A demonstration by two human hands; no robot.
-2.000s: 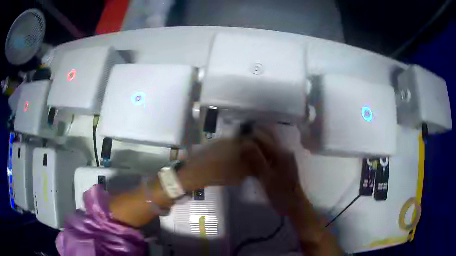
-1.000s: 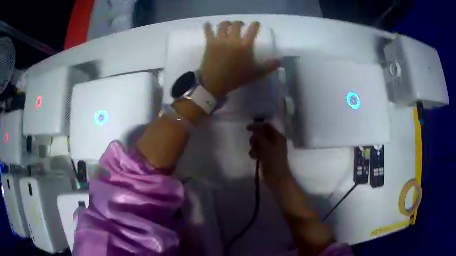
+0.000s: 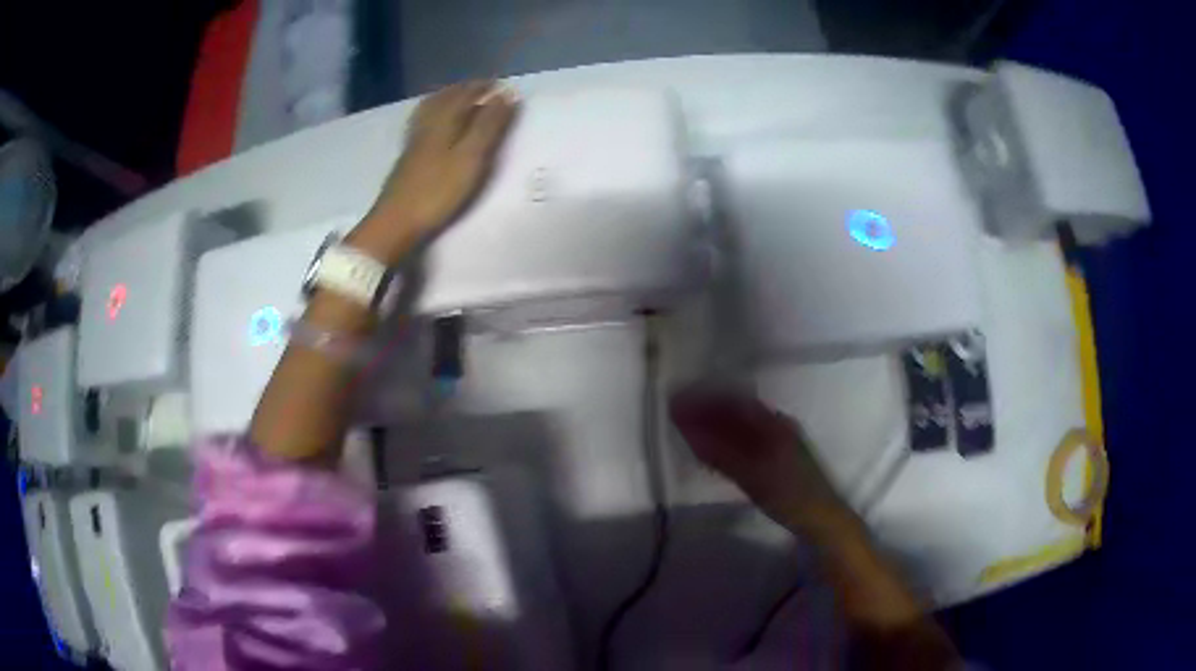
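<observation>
A white mini projector (image 3: 577, 216) with an unlit ring sits at the middle of the table. My left hand (image 3: 446, 151) rests on its top left edge, fingers towards the far side. A black power cord (image 3: 656, 485) runs from the projector's near side down towards me. My right hand (image 3: 735, 439) is blurred, over the table right of the cord and apart from it. It seems to hold nothing, but its fingers are unclear.
A projector with a blue ring (image 3: 853, 275) stands right, another (image 3: 269, 347) left. Two black remotes (image 3: 947, 400) and a yellow tape roll (image 3: 1077, 477) lie right. More white projectors (image 3: 131, 308) stand far left. A fan (image 3: 24, 210) is at the left edge.
My left hand has slid from the middle of the projector's top to its left side. My right hand has let go of the cord and moved down and right. The view has shifted slightly.
</observation>
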